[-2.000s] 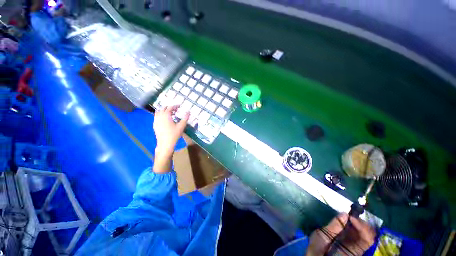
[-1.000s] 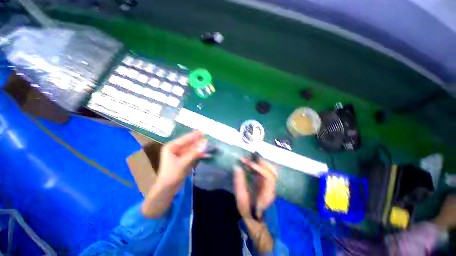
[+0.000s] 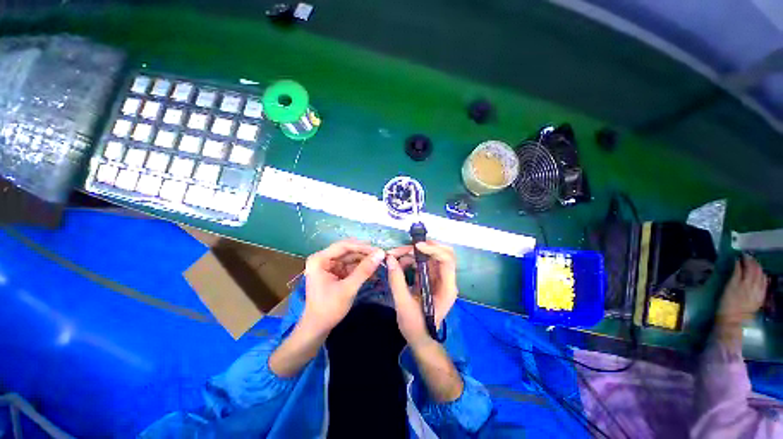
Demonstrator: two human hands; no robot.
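My left hand point(image 3: 339, 279) and my right hand point(image 3: 427, 287) are close together, fingertips nearly touching, above the front edge of the green bench. My right hand holds the black soldering iron point(image 3: 423, 279), its tip pointing away over the white-rimmed dish point(image 3: 403, 197), which holds dark and silvery bits. My left thumb and finger are pinched together; whatever small piece is between the fingertips is too small to make out. The green solder spool point(image 3: 286, 102) stands right of the blister tray point(image 3: 178, 147) of white squares, one pocket of which looks empty.
A white strip point(image 3: 339, 205) runs along the bench. To the right are an amber-filled jar point(image 3: 490, 168), a black fan point(image 3: 549, 170), a blue bin point(image 3: 591, 290) with yellow pieces and a black station point(image 3: 686, 261). Another person's hand point(image 3: 743, 290) is at far right. An open cardboard box point(image 3: 233, 287) lies below.
My left hand has left the tray and come to my right hand. My right hand has brought the iron from beside the jar to the dish. The view has shifted to the right.
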